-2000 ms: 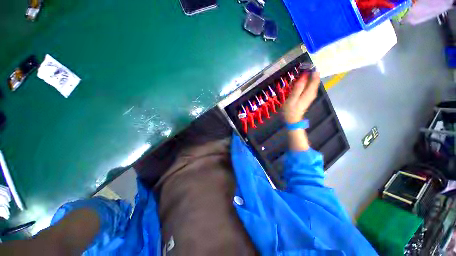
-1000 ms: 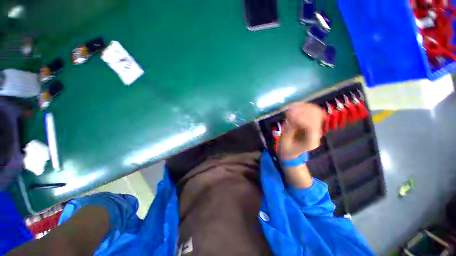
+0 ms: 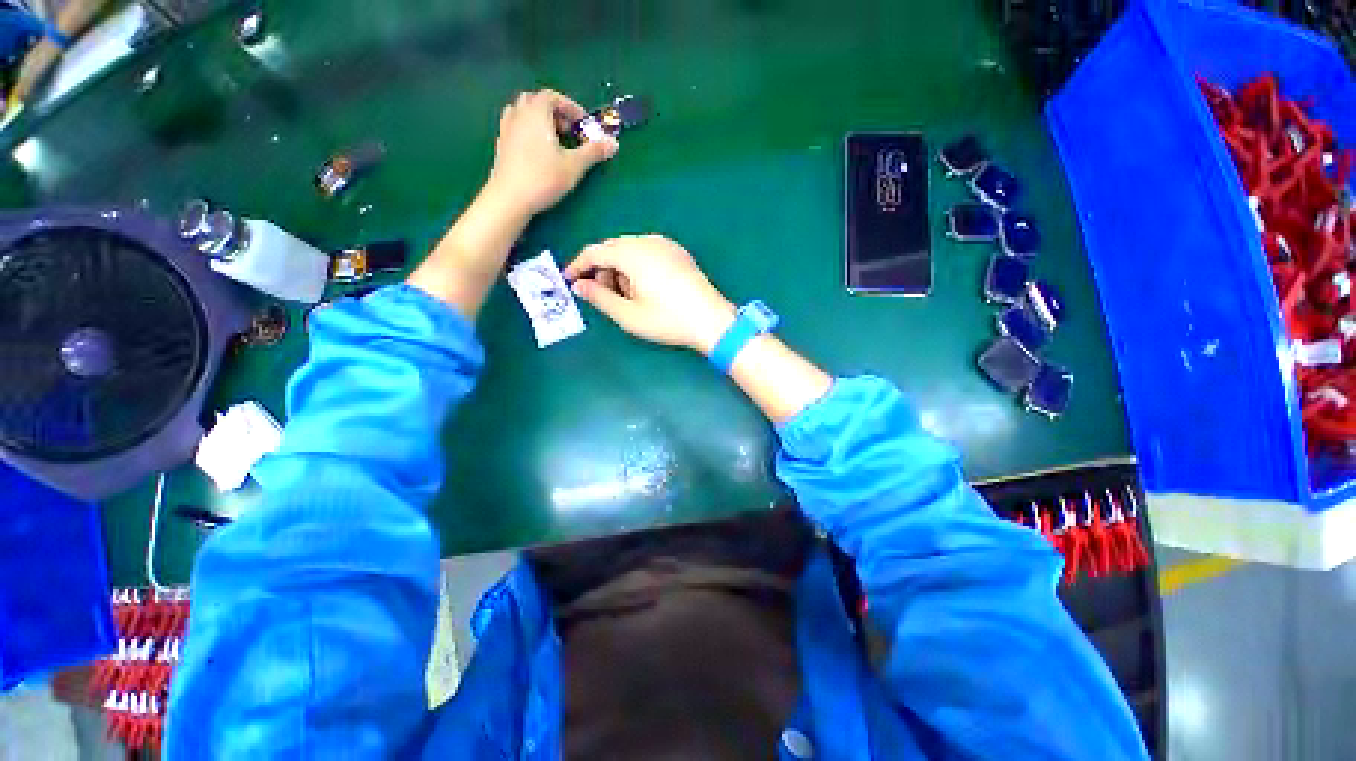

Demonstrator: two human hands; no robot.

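My left hand (image 3: 544, 152) reaches over the mat at upper centre-left. Its thumb and fingers are around a small dark watch module (image 3: 614, 118) with gold-orange and white parts at one end. My right hand (image 3: 650, 289) is nearer the middle, with a blue wristband on the wrist. Its thumb and index finger pinch the right edge of a small white wipe (image 3: 546, 299) with dark marks, lying on the green mat. Another module (image 3: 366, 262) and a further one (image 3: 339, 173) lie to the left.
A phone (image 3: 888, 214) and several dark glossy watch pieces (image 3: 1007, 278) lie at right, beside a blue bin (image 3: 1190, 298) of red clamps. A fan (image 3: 97, 350), a whitish bottle (image 3: 272, 259) and a wipe stack (image 3: 238, 445) are at left. Black tray (image 3: 1115, 610) with red clamps at lower right.
My right hand has left the clamp tray and moved up and left to the wipe. My left hand has come up from the lower left to the module. The view has shifted.
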